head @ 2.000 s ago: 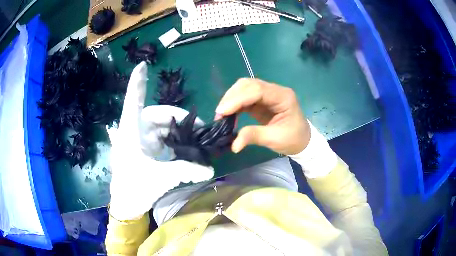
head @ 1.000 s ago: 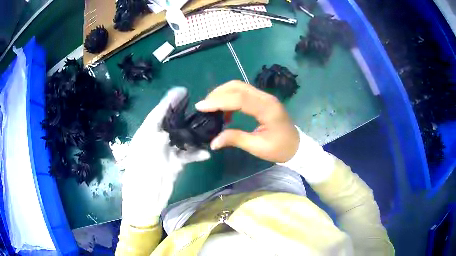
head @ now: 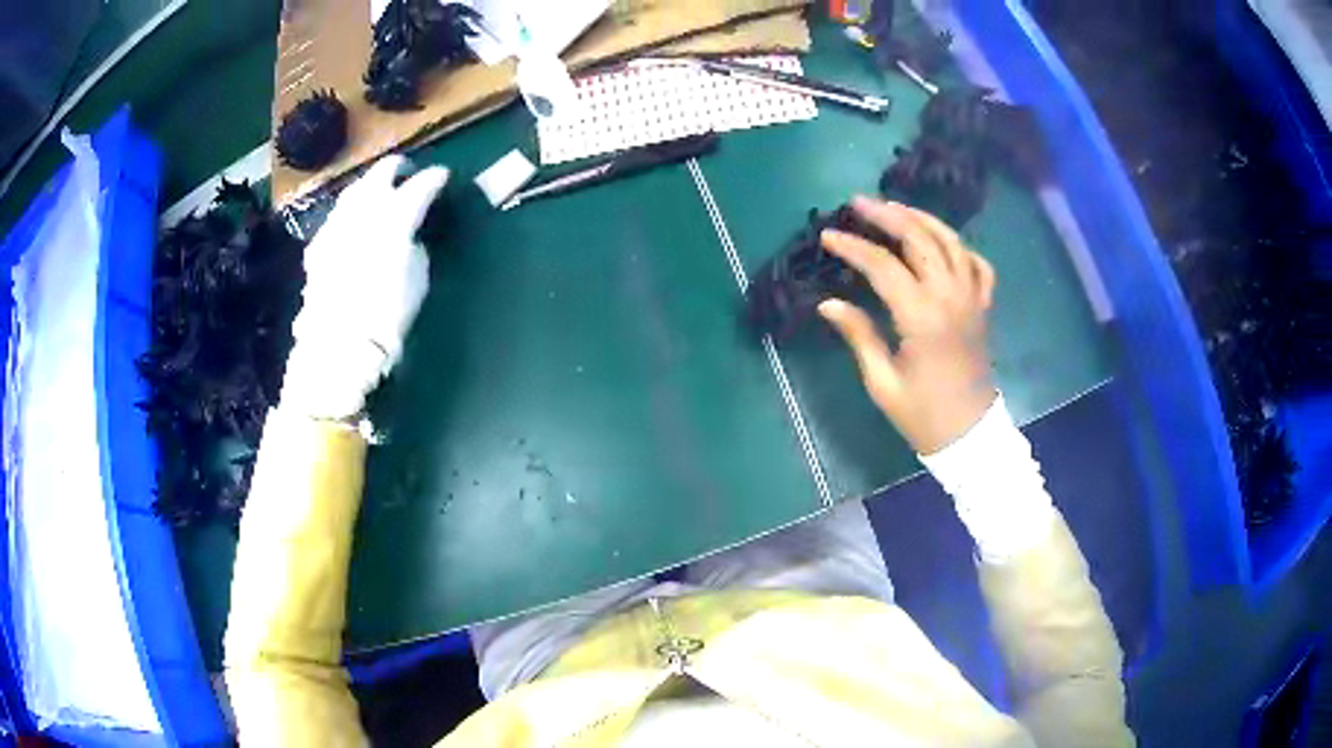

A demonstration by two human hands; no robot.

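Note:
My left hand (head: 365,278), in a white glove, reaches over the left part of the green bench top. Its fingers bend down beside a small dark piece (head: 435,222), mostly hidden, and whether they grip it does not show. My right hand (head: 928,322), bare with a white cuff, is over the right part with fingers and thumb apart. Its fingertips are at the edge of black spiky pieces (head: 796,278) lying on the bench; they partly cover them. More black spiky pieces (head: 942,161) lie just beyond. A large heap of black spiky pieces (head: 219,351) lies at the left.
Blue bins stand at left (head: 132,439) and right (head: 1154,292), the right one holding black pieces. At the far edge are cardboard (head: 329,66) with a round spiky part (head: 311,132), a white dotted sheet (head: 614,114), a dark slim tool (head: 628,164), a silver tool and a white block (head: 506,177).
My hands have moved apart, left to the far left and right to the right. The black piece between them has left the middle. The black clump by my right hand looks larger.

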